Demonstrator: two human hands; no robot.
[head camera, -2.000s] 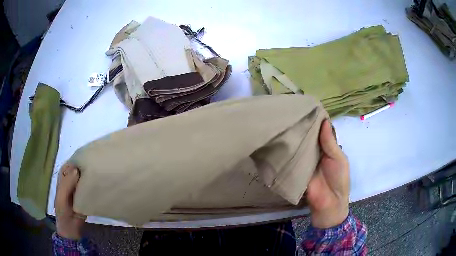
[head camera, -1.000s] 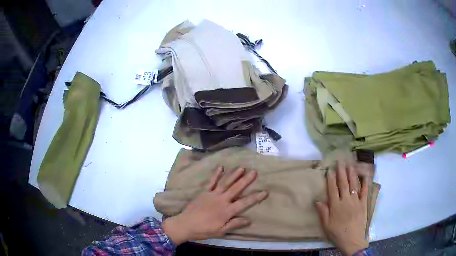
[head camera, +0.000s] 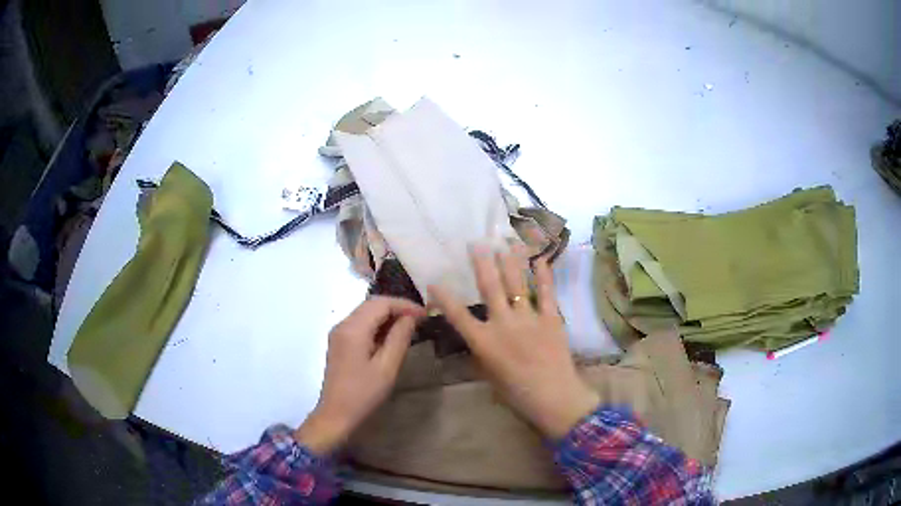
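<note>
A loose bundle of fabric pieces (head camera: 420, 193), pale cream on top with dark brown bands at its near end, lies at the centre. My left hand (head camera: 364, 361) is at its near edge, thumb and fingertips together at a dark band; whether cloth is between them is hard to tell. My right hand (head camera: 519, 341) lies with fingers spread on the near end of the top piece and holds nothing. The tan stack (head camera: 454, 435) lies flat at the near table edge, partly under my hands and sleeves.
An olive-green stack (head camera: 751, 262) lies at the right, with a white and pink marker pen (head camera: 798, 346) at its near edge. A single olive-green piece (head camera: 143, 287) lies at the left. Black-and-white ties (head camera: 259, 240) and a paper tag (head camera: 301, 198) lie between. A dark bunch (head camera: 889, 158) is far right.
The tan piece I held up was laid on the near stack and pressed flat. Both hands have since moved from there to the near end of the bundle.
</note>
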